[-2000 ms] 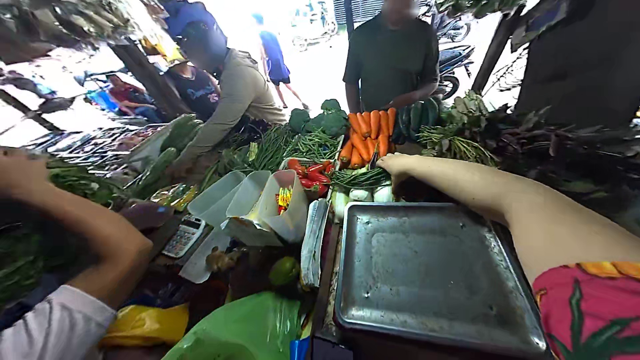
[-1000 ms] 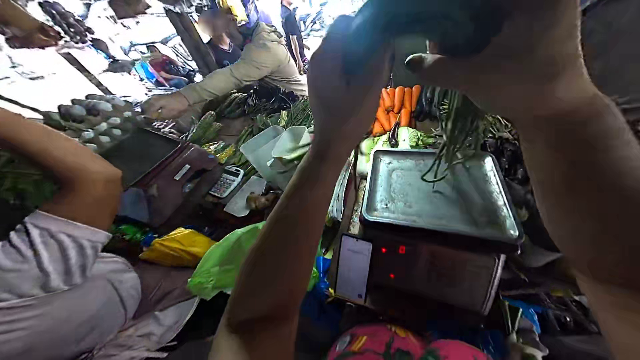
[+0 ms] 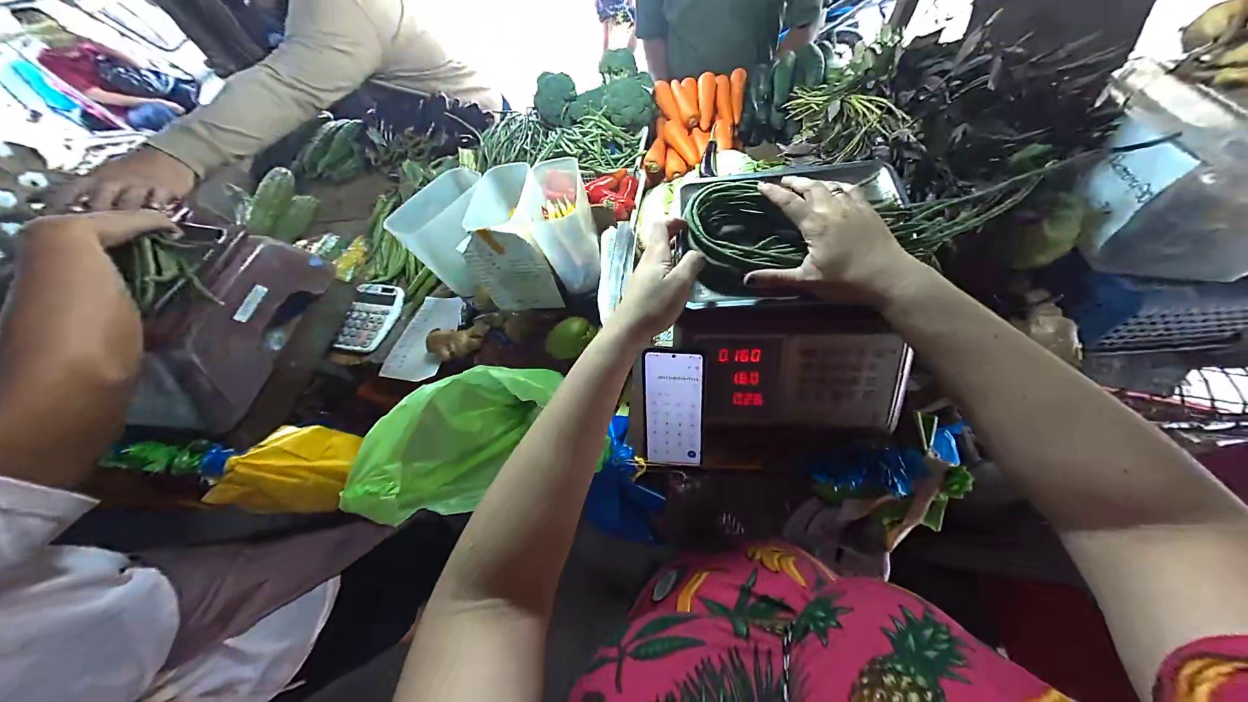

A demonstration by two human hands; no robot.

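Observation:
A coiled bundle of long green beans (image 3: 746,226) lies on the metal tray (image 3: 868,175) of a digital scale (image 3: 809,380), its loose ends trailing off to the right. My left hand (image 3: 663,278) rests against the coil's left side, fingers close together. Spread over the coil's right side is my right hand (image 3: 829,229), thumb at the front and fingers at the back, so both hands hold the coil between them. Red digits glow on the scale's front panel. A smartphone (image 3: 673,408) with a calculator on its screen leans upright against the panel's left part.
Carrots (image 3: 697,112), broccoli (image 3: 619,97) and leafy greens lie behind the tray. Left are plastic containers (image 3: 497,200), a calculator (image 3: 369,318) and a green plastic bag (image 3: 439,444). Co-workers' arms reach in at the far left; a person stands beyond the carrots.
Both my hands have come down from high in front of the view to the scale tray, with the beans now coiled on it. One second ago long beans dangled over the tray.

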